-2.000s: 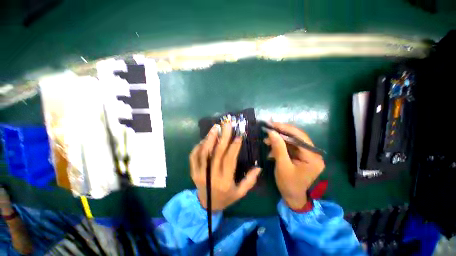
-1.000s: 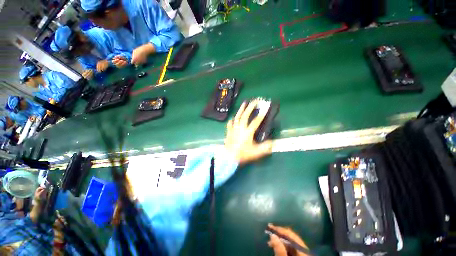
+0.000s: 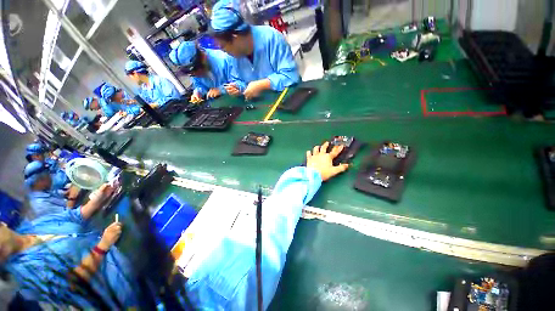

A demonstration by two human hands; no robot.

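My left hand [image 3: 325, 163] is stretched out over the green line surface. Its fingers and thumb are spread around the near left part of a phone unit [image 3: 343, 141] on a black holder, covering part of it. Just right of it, another opened phone unit [image 3: 381, 178] lies on a black holder [image 3: 372, 190], with a further board area [image 3: 394, 149] behind it. A phone unit [image 3: 257, 140] on a black holder lies farther left. My right hand is out of the picture.
A pale edge strip [image 3: 420, 236] separates line and bench. A blue bin [image 3: 172, 217] and white sheets [image 3: 214, 220] lie left, partly behind my sleeve. A phone unit [image 3: 488, 294] sits bottom right. Workers in blue [image 3: 263, 54] are across the line and at left.
The view has swung up and left along the line. My left hand has left the unit by the strip and is at the one to its left. My right hand has gone out of view.
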